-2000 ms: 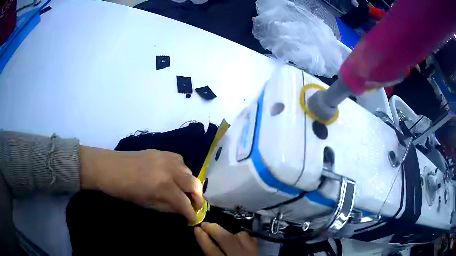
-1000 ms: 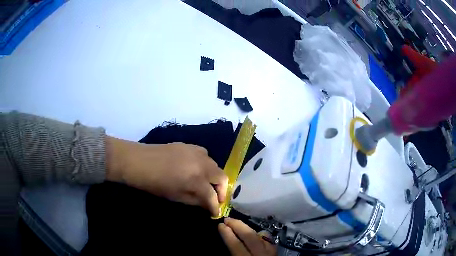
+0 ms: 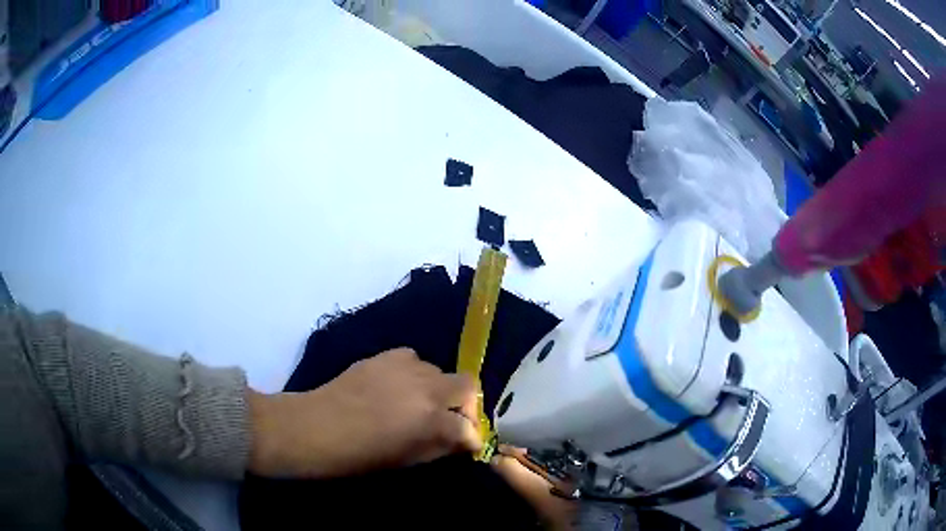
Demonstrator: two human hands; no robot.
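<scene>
A large black fabric panel (image 3: 363,327) with frayed edges lies on the white table, left of the white sewing machine (image 3: 664,353). A flat yellow strip (image 3: 480,311) lies on the fabric beside the machine head. My left hand (image 3: 384,410) is closed on the strip's near end, its fingertips close to the needle area. My right hand (image 3: 532,485) is partly hidden under the machine head, fingers on the fabric near the strip's end; its grip is hidden. The presser foot and needle cannot be made out clearly.
Three small black squares (image 3: 492,226) lie on the table beyond the strip. Dark fabric (image 3: 565,114) and a crumpled plastic bag (image 3: 705,171) lie in the trough behind the table (image 3: 259,156). A pink cylinder (image 3: 871,197) on a grey neck rises above the machine. Blue printed material is at the upper left.
The view has shifted. The strip's far end has swung left relative to the fabric, towards the small squares. My left hand still holds its near end. My right hand is now more hidden by the machine.
</scene>
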